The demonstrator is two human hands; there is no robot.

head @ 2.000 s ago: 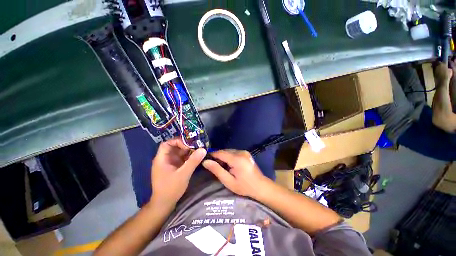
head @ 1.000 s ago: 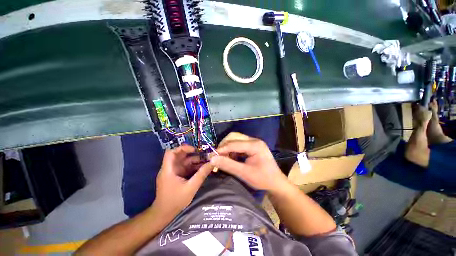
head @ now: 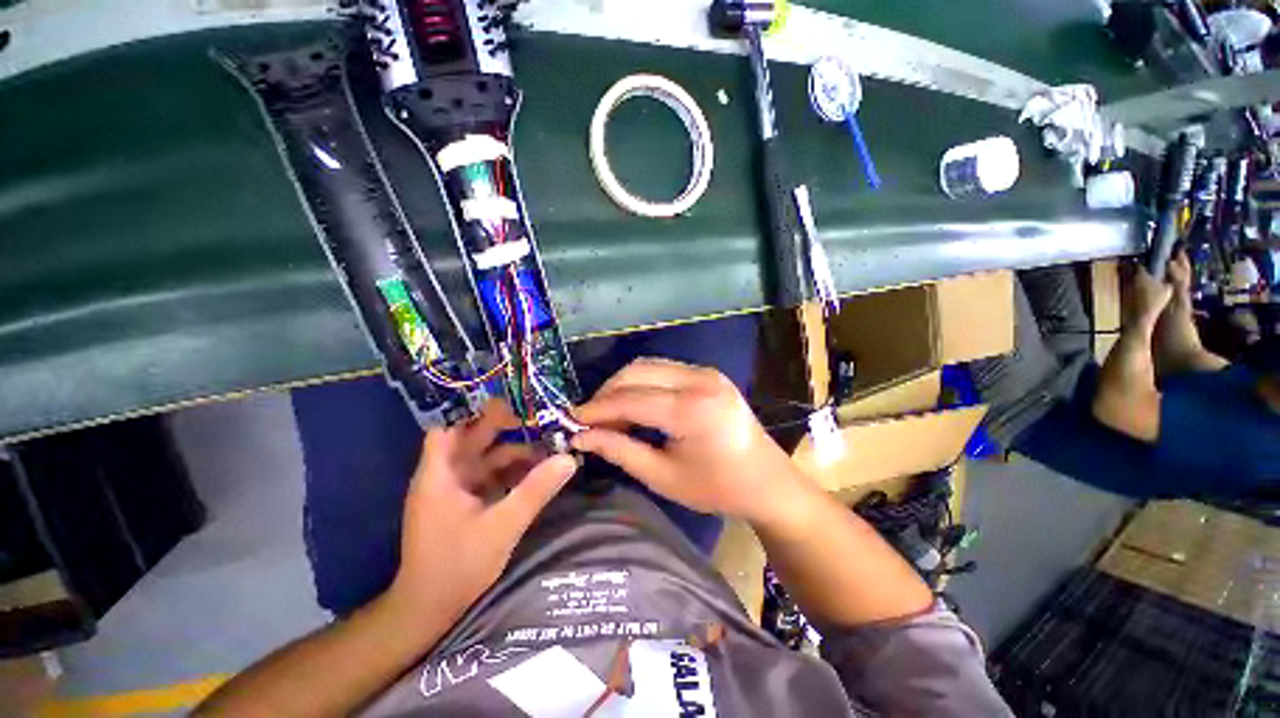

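Observation:
The hot-air brush (head: 447, 84) lies on the green bench with its open handle pointing at me; white bands, a blue component (head: 514, 300) and thin lead wires (head: 528, 351) show inside. The handle shell half (head: 344, 211) lies left of it, open, with a small green board (head: 407, 320), joined by thin wires. My left hand (head: 470, 498) grips the handle's near end beyond the bench edge. My right hand (head: 688, 428) has thumb and fingers pinched on the thin wires at that end. The fingertips partly hide what lies between them.
A masking tape roll (head: 651, 146), a long black hammer (head: 769, 154), tweezers (head: 814, 250), a blue-handled applicator (head: 862, 149) and a white tub (head: 981, 167) lie to the right. Open cartons (head: 898, 435) stand below the bench edge. Another person's forearms (head: 1134, 365) are at far right.
The black cable seen earlier running right from my hands no longer shows there. My right hand has come up beside the handle end, onto the wires. The view has shifted; the brush still lies in place.

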